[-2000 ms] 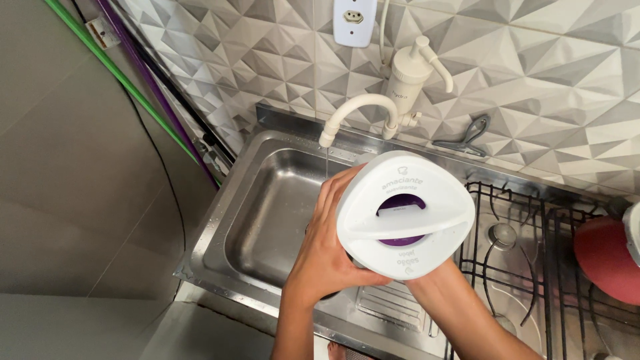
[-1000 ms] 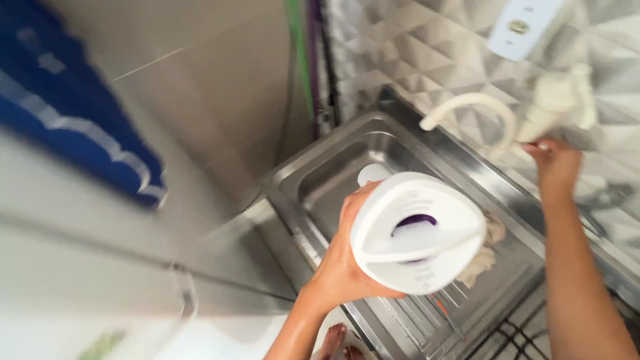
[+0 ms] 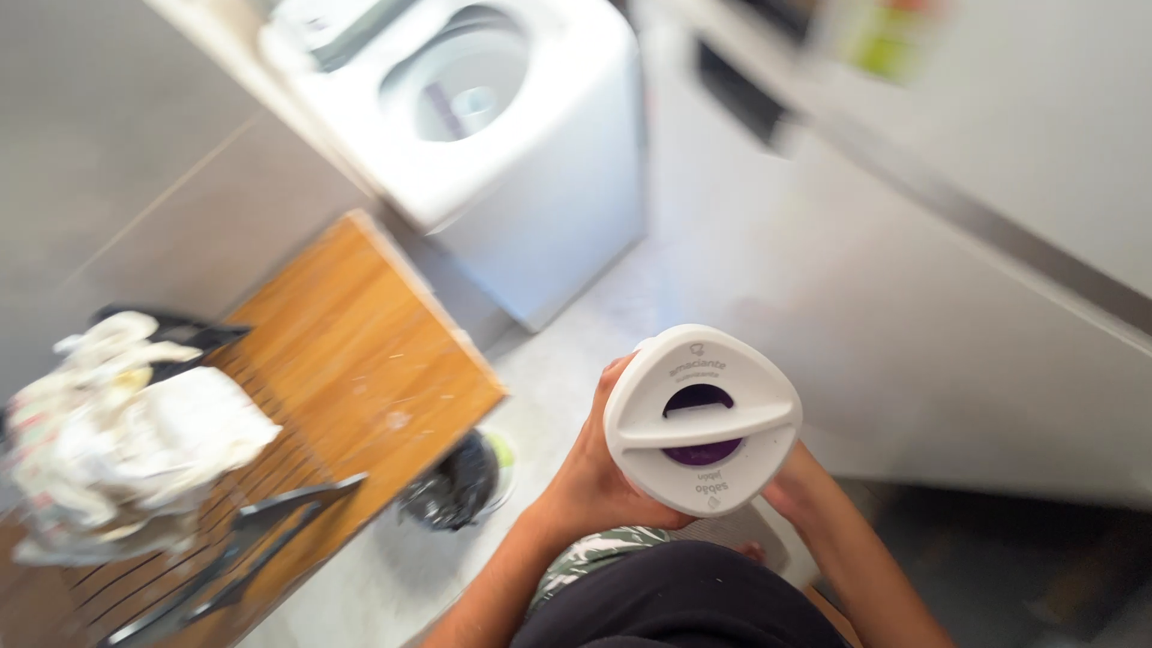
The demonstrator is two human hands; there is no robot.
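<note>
A white plastic washing machine dispenser (image 3: 704,420) with a ridged handle across its lid is held in front of my body. Purple shows through the round opening in its top. My left hand (image 3: 612,459) wraps around its left side, with the fingers partly behind it. On the other side, my right hand (image 3: 790,481) is at the dispenser's lower right; most of its fingers are hidden beneath or behind it, so its grip cannot be seen.
A top-load washing machine (image 3: 558,180) stands ahead with its lid up. At left, a wooden board (image 3: 369,333) bears crumpled cloths (image 3: 135,441) and a dark metal object. Below it sits a bin with a black bag (image 3: 454,486). A large pale appliance surface (image 3: 954,270) fills the right.
The view has swung from the sink to the washing machine. My right hand has left the tap area and come back beside the dispenser. My left hand still holds the dispenser.
</note>
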